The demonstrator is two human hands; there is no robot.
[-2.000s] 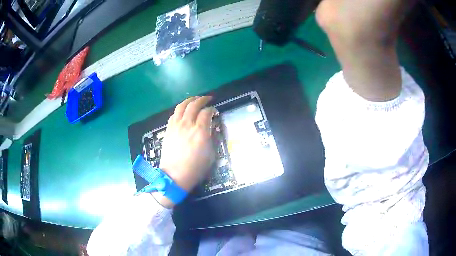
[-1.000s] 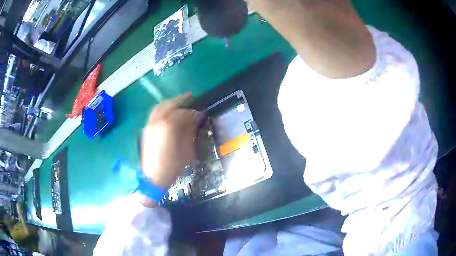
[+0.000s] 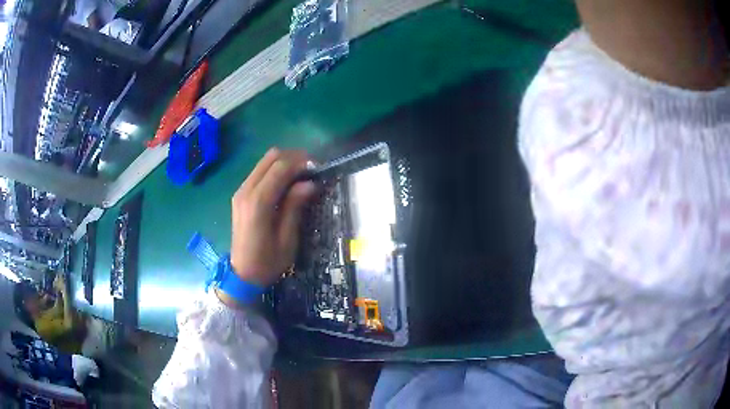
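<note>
The silver-grey housing lies at the left part of the black mat and looks tilted. In it are a dark mainboard, a bright metal plate and orange flex cable. My left hand, with a blue wrist strap, grips the housing's far left edge between thumb and fingers, hiding that corner. My right hand is cut off by the top edge; only its wrist and the white sleeve show at the right.
A blue screw bin and a red bag stand back left. A clear parts bag lies at the back by the pale strip. More units lie far left. A thin dark tool shows at the top. A person is far left.
My left hand has moved from over the board to the housing's far left edge. The housing has turned on the mat. The screwdriver and my right hand have left the view; the view has shifted.
</note>
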